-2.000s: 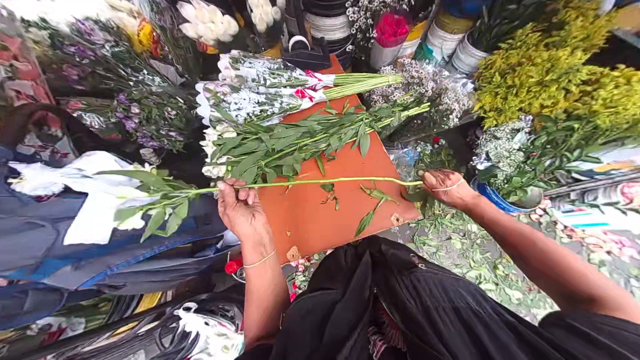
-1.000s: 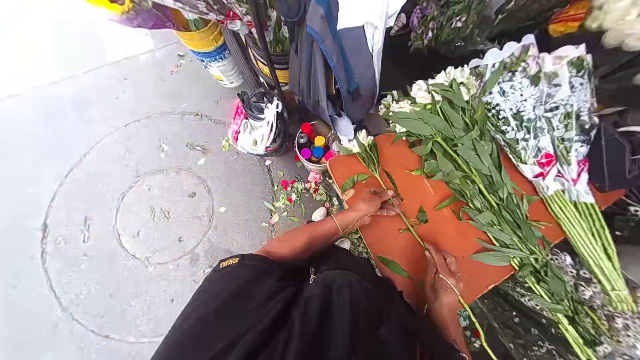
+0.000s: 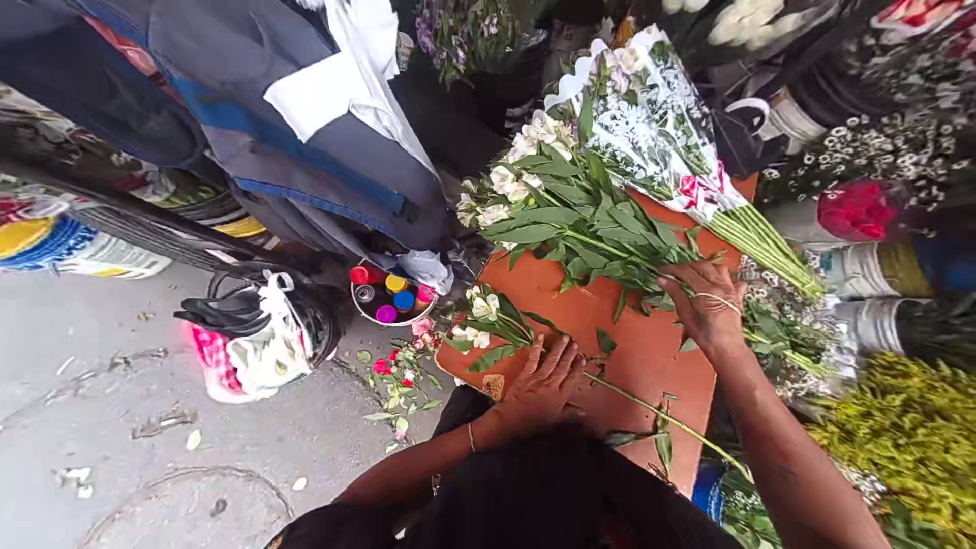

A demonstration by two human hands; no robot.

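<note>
My left hand [image 3: 543, 375] lies with spread fingers over a single white alstroemeria stem [image 3: 480, 324] on the orange board [image 3: 633, 366]; whether it grips the stem I cannot tell. The stem's bare end runs toward the lower right. My right hand [image 3: 709, 300] reaches to a leafy bunch of white alstroemeria [image 3: 587, 210], its fingers on the stems at the bunch's right side. Beyond it lies a bouquet wrapped in clear film [image 3: 648, 114] with a pink and white ribbon [image 3: 700, 189]. Loose leaves are scattered on the board.
A bucket of bottles with coloured caps [image 3: 393, 297] stands on the pavement left of the board. Dark blue cloth [image 3: 282, 137] hangs at the upper left. A black container with white bags [image 3: 271, 335] is at the left. Yellow foliage [image 3: 907, 435] and flower buckets [image 3: 877, 267] line the right.
The right hand has left the single stem and moved to the leafy bunch. The single stem now lies on the board under the left hand. The view has swung widely.
</note>
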